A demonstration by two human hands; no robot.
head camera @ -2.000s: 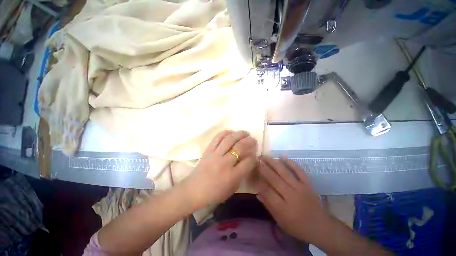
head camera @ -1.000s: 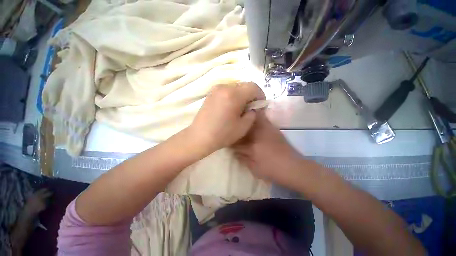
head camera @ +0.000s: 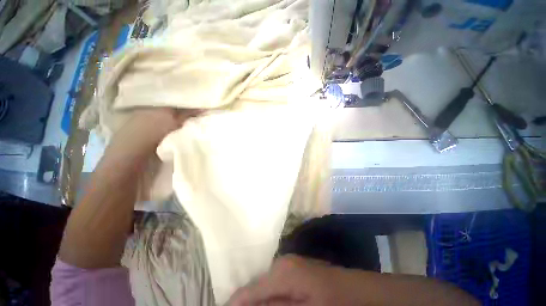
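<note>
The cream garment piece (head camera: 239,161) lies heaped left of the needle and hangs over the table's front edge towards the lap. My left hand (head camera: 157,127) is at the left of the heap, closed on a fold, with its fingertips partly hidden by cloth. My right hand (head camera: 281,284) is low at the bottom edge, blurred and partly cut off, gripping the lower end of the drawn-down cloth. The presser foot area (head camera: 332,92) of the sewing machine is under bright light at the cloth's right edge.
A bent silver arm (head camera: 442,141), a dark-handled screwdriver (head camera: 454,110) and yellow-handled scissors (head camera: 519,179) lie right of the needle. A blue basket (head camera: 473,257) with scraps is below right. A grey box (head camera: 24,104) stands far left.
My hands were together near the needle and have parted, the left going left into the heap and the right down towards the lap. The cloth is now drawn down over the table edge.
</note>
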